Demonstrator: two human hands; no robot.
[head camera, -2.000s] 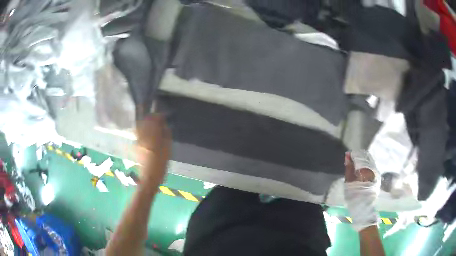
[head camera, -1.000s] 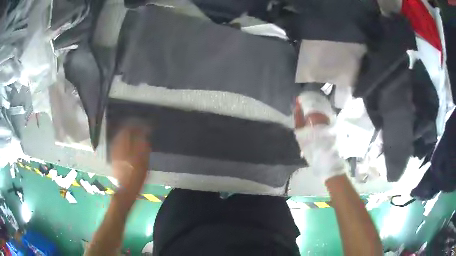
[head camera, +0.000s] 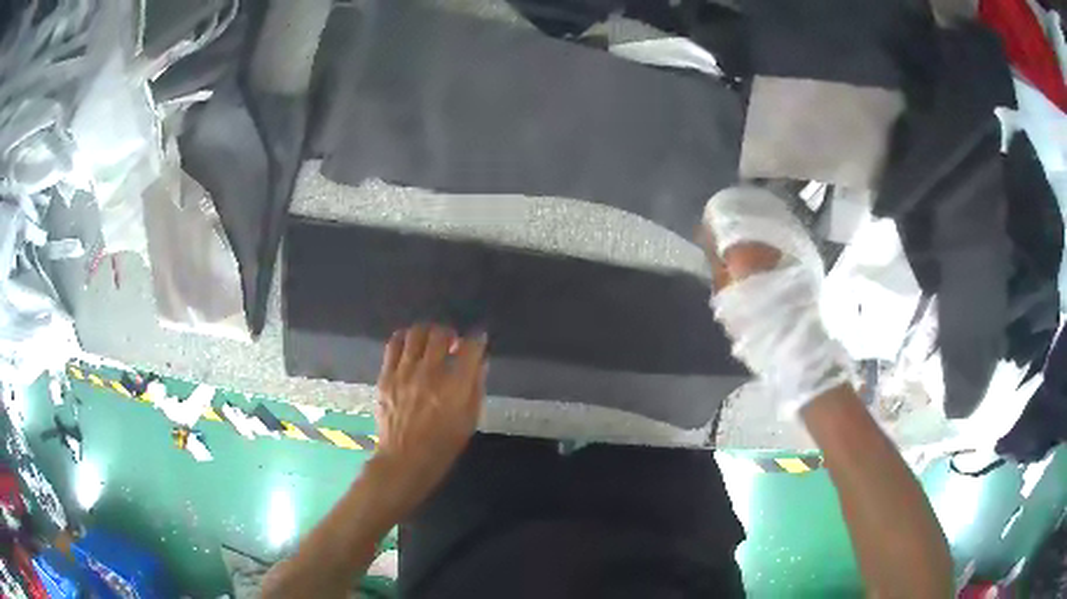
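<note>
A black cut piece (head camera: 527, 298) lies flat over a dark grey panel (head camera: 585, 388) in the row nearest my body. A wider dark grey panel (head camera: 515, 111) lies behind it, with a strip of speckled table between. My left hand (head camera: 431, 392) rests on the near edge of the black piece, fingers forward and slightly apart, palm down. My right hand (head camera: 761, 275), wrapped in white gauze, is at the right ends of the two rows. Its fingertips are hidden, so its hold cannot be told.
The light grey table (head camera: 234, 363) carries a beige piece (head camera: 819, 129), white scraps (head camera: 878, 281) and black cloth (head camera: 965, 246) at right. Dark panels (head camera: 234, 152) and pale strips (head camera: 105, 152) lie at left. Red fabric (head camera: 1024, 47) is at far right.
My left hand has moved right along the near row from its left end and now rests there. My right hand has moved up from the near right corner. The camera view has shifted.
</note>
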